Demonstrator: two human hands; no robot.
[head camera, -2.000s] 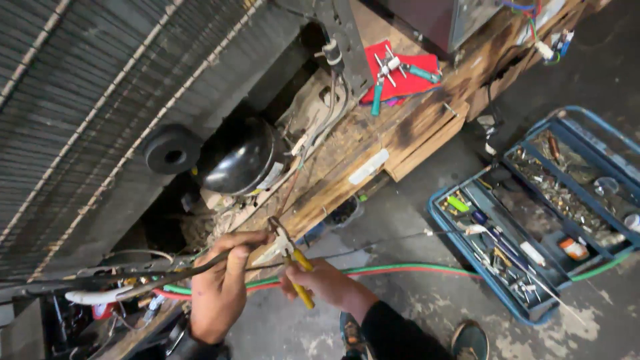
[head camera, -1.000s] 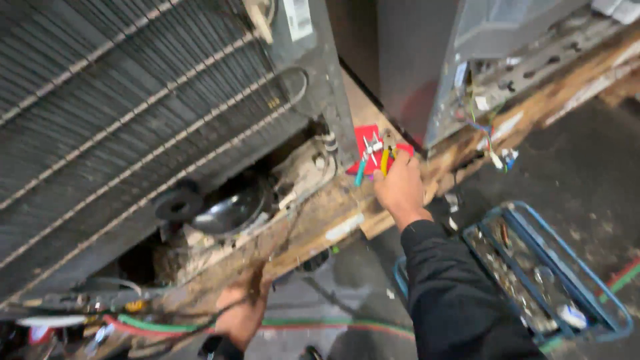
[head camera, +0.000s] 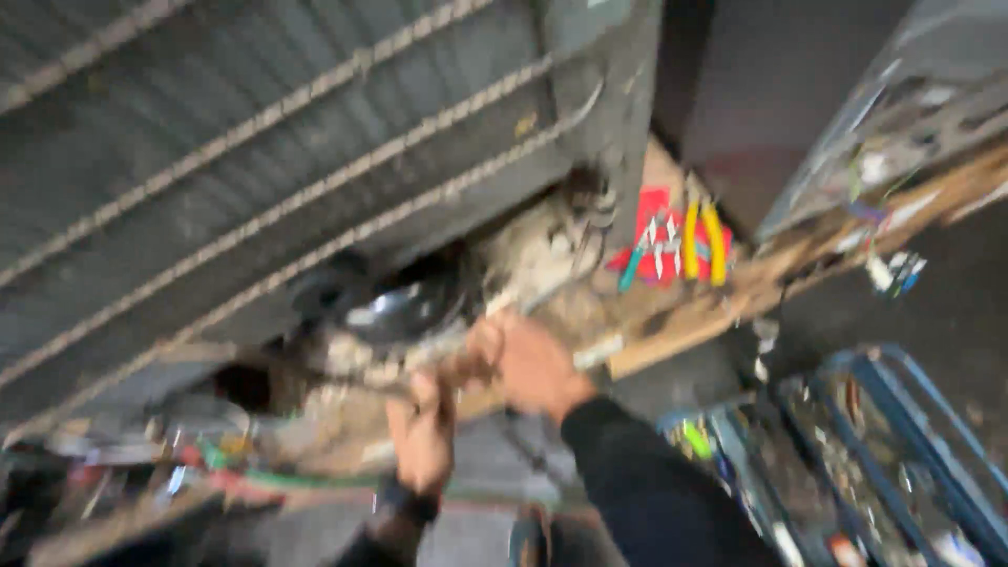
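Blur softens the whole view. My left hand is at the lower middle, fingers closed around what looks like a dark thin cable or tube. Close by on its right, my right hand has its fingertips bent near the wooden edge; whether they hold anything is not clear. Just above and left of the hands sits a black rounded compressor, under the refrigerator's rear condenser grille. Yellow-handled pliers lie on a red cloth, beside a teal-handled tool with silvery metal parts.
A wooden plank runs diagonally below the appliances. On the floor at the lower right stands a blue metal toolbox with small parts and tools. Green hose and red hose cross at the lower left. Loose wires hang at the right.
The yellow-handled pliers, in my right hand two seconds ago, now lie on the red cloth, let go. My right hand has moved from the cloth back beside my left hand.
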